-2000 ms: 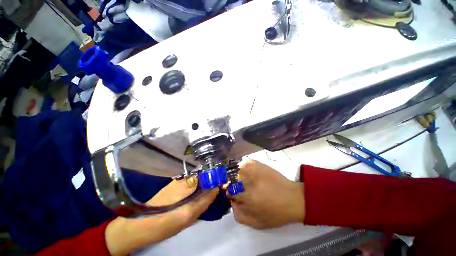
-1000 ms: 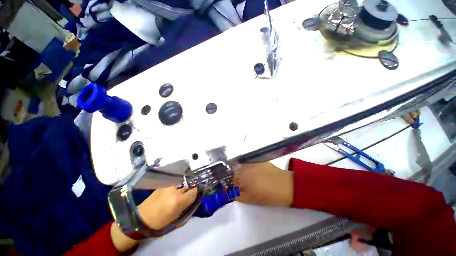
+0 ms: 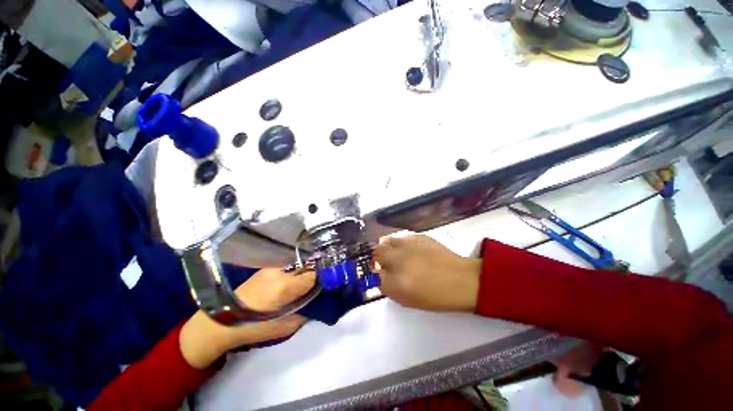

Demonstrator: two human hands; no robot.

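A navy knit piece [image 3: 328, 310] lies at the needle area under the white sewing machine head [image 3: 378, 120]. My left hand [image 3: 261, 301], partly behind the curved metal guard [image 3: 207, 281], pinches it from the left. My right hand [image 3: 430, 273] is at the right of the blue tension dial [image 3: 337, 275], fingers curled. Its fingertips are hidden by the machine parts, so its hold on cloth cannot be told. The presser foot and needle are hidden too. A navy garment heap [image 3: 80, 273] with a small white label [image 3: 130, 273] lies left of the machine.
Blue-handled snips [image 3: 567, 237] lie right of my right hand, above the red sleeve. A tall blue knob [image 3: 178, 127] stands on the head's left end. A measuring scale [image 3: 450, 365] runs along the table's front edge. Navy and grey garments [image 3: 169, 60] are heaped behind.
The camera view shifts between frames. My right hand shows more fully than one second ago, and a navy corner now shows below the dial. Both hands stay by the needle area.
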